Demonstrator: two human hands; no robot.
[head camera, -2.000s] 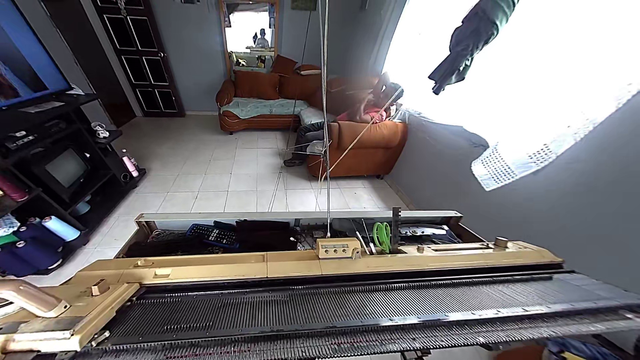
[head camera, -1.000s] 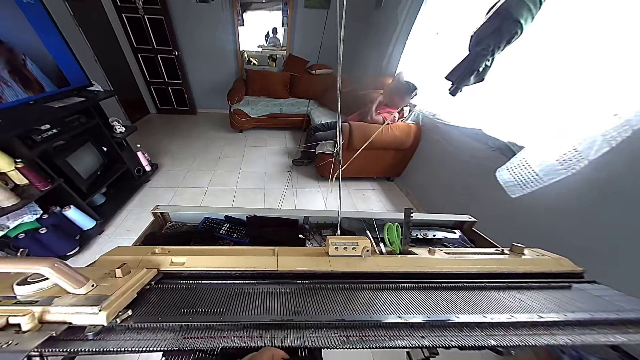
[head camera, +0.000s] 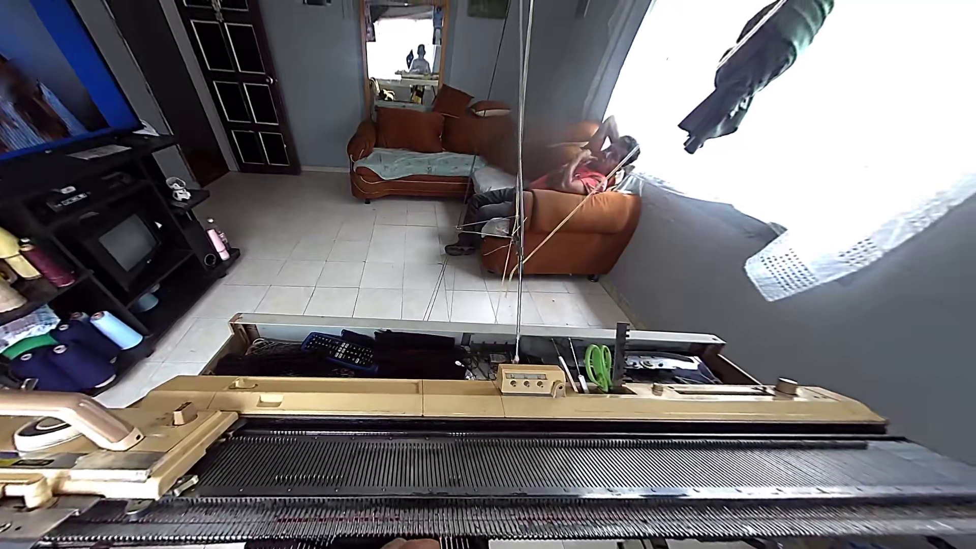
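A knitting machine's needle bed (head camera: 488, 465) spans the lower view, with a second row of needles along its near edge. Its carriage (head camera: 114, 450), with a curved handle, sits at the far left end. A row counter (head camera: 531, 380) stands on the beige rear rail, and yarn strands (head camera: 521, 191) run upward behind it. At the bottom edge, below the near needles, a small strip of skin (head camera: 412, 544) shows, perhaps part of a hand; which hand and what it touches cannot be told. Neither hand is otherwise visible.
Behind the rail, an open trough (head camera: 290, 326) holds green-handled scissors (head camera: 599, 366), a remote control (head camera: 338, 351) and dark cloth. Yarn cones (head camera: 116, 329) stand at left by a black shelf unit. A person (head camera: 583, 171) reclines on an orange sofa (head camera: 587, 221).
A strip of skin at the bottom edge shows one second ago and now, but not two seconds ago. The view has shifted, bringing more of the carriage into sight.
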